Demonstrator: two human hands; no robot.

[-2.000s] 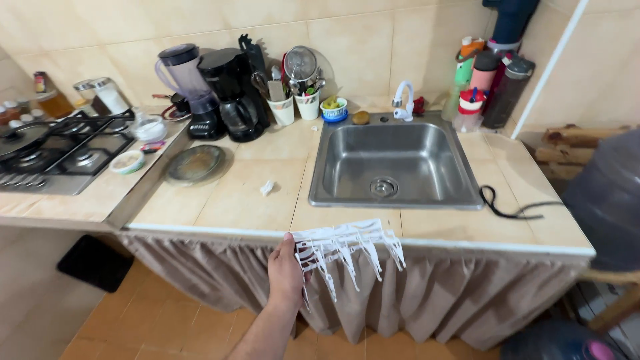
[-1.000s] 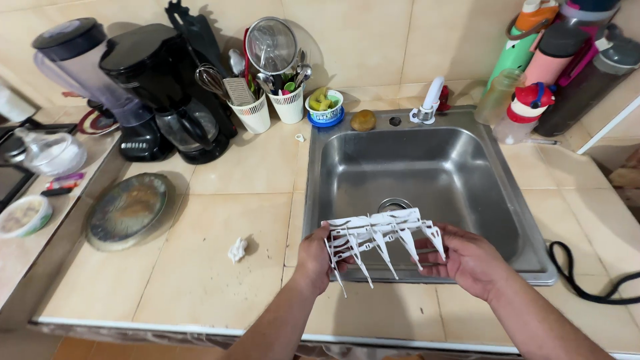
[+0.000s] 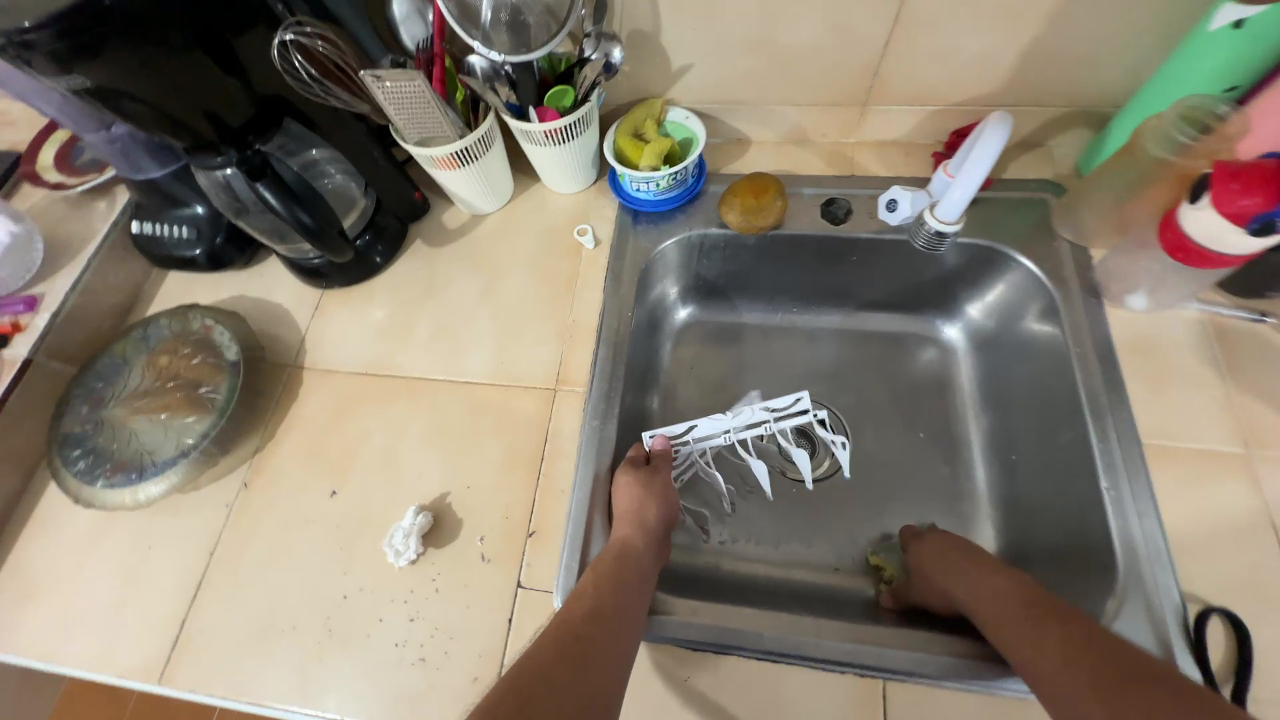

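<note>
My left hand (image 3: pixel 645 497) grips one end of a white plastic clip rack (image 3: pixel 735 425), whose row of pegs hangs down over the steel sink basin (image 3: pixel 850 360). The rack is above the drain (image 3: pixel 805 445), partly covering it from view. Low in the basin, near its front wall, my right hand (image 3: pixel 930 568) is closed around a yellow-green sponge or scourer (image 3: pixel 885 562); only its edge shows. At the back of the sink stands a white faucet (image 3: pixel 965 175), with a brown round item, perhaps a potato (image 3: pixel 753 203), on the rim to its left.
Left of the sink are a crumpled white tissue (image 3: pixel 408 536), a covered round dish (image 3: pixel 150 405) and a small white plastic piece (image 3: pixel 585 236). Behind stand a coffee maker (image 3: pixel 300 190), utensil cups (image 3: pixel 565 150) and a labelled tub (image 3: pixel 655 180). Bottles (image 3: pixel 1200 220) crowd the back right; a black cord (image 3: pixel 1225 640) lies front right.
My right hand has left the rack and moved down into the basin, where it now holds the sponge-like item. My left hand still holds the rack. The view has moved closer to the sink.
</note>
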